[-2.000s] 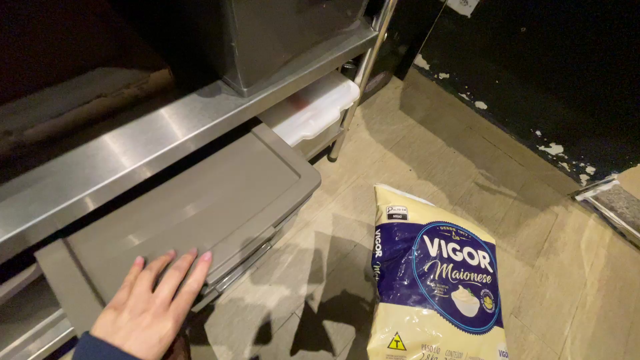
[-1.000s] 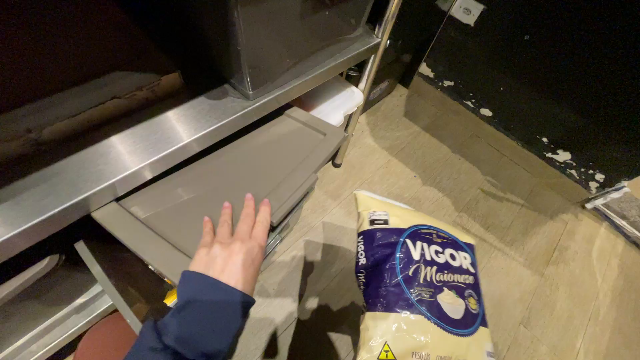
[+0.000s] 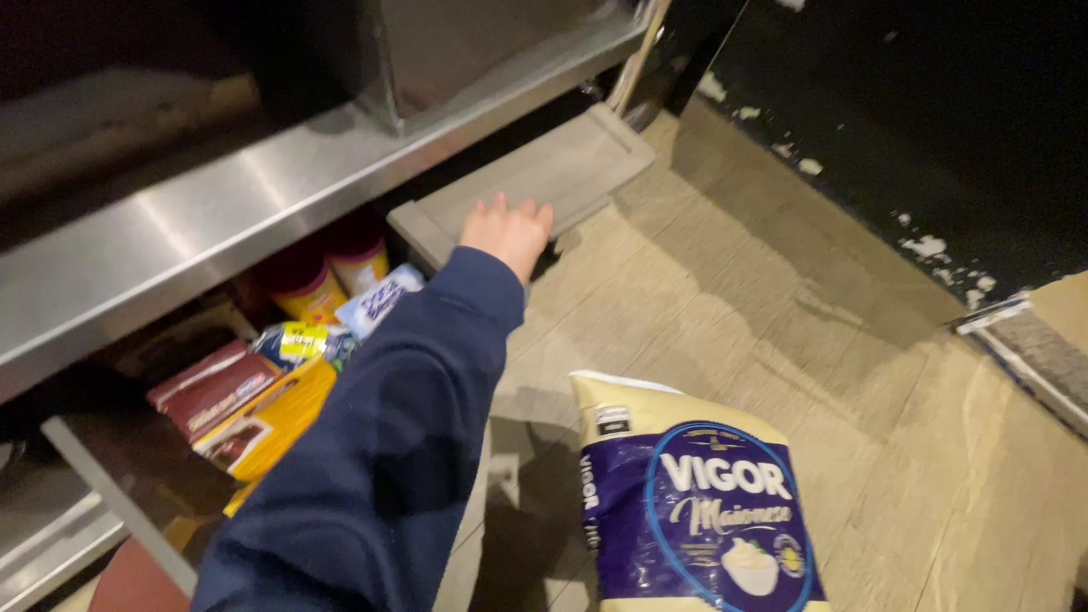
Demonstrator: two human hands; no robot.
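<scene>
My left hand (image 3: 508, 234), in a dark blue sleeve, rests on the grey plastic lid (image 3: 552, 174) with its fingers spread over the near edge. The lid lies slanted below the steel shelf, off the near part of an open bin. Inside the bin are a maroon packet (image 3: 217, 391), a yellow packet (image 3: 268, 425), a blue-and-yellow bag (image 3: 304, 342), a white-and-blue packet (image 3: 380, 299) and yellow tubs with dark red lids (image 3: 310, 289). A large Vigor mayonnaise bag (image 3: 697, 501) is at the lower right, above the floor. My right hand is not seen.
A stainless steel shelf edge (image 3: 229, 195) runs over the bin, with a dark container (image 3: 493, 51) on it. A metal leg (image 3: 642, 59) stands at the shelf's end. Wood-look floor (image 3: 850, 408) meets a black wall with chipped paint (image 3: 918, 127) at the right.
My left hand has moved right and away with the grey lid, which has slid toward the shelf's leg. The bin's packets and tubs now show.
</scene>
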